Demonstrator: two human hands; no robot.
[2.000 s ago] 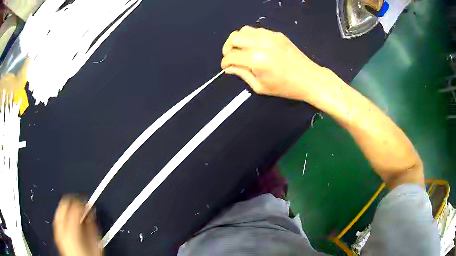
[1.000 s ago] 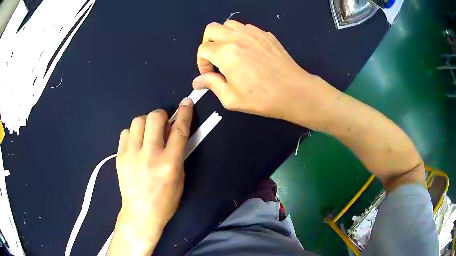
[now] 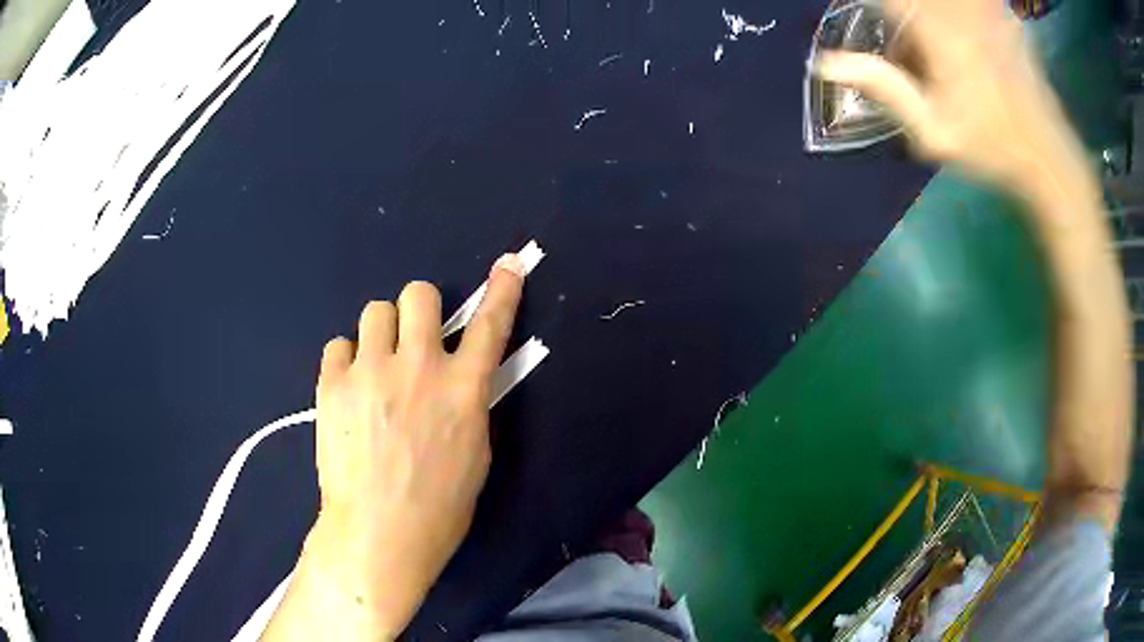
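Two white fabric strips lie on the dark table cover, partly under my left hand (image 3: pixel 404 439). The index fingertip presses the upper strip (image 3: pixel 467 307) just short of its frayed end. The lower strip (image 3: pixel 518 366) shows its end right of my hand. A strip also curves out left of my hand towards the bottom edge. My right hand (image 3: pixel 922 75), blurred, is at the steam iron (image 3: pixel 843 107) at the top right. Its thumb is over the metal body; the handle is hidden, so its grip cannot be told.
A pile of white strips (image 3: pixel 119 138) lies at the upper left, with more at the left edge. Thread scraps are scattered on the dark cover (image 3: pixel 703 276). A yellow-framed bin (image 3: pixel 857 552) with scraps stands on the green floor (image 3: pixel 828 414) at the lower right.
My right hand has left the strip end and moved right to the iron. My left hand stays on the strips, its index finger now stretched closer to the upper strip's end.
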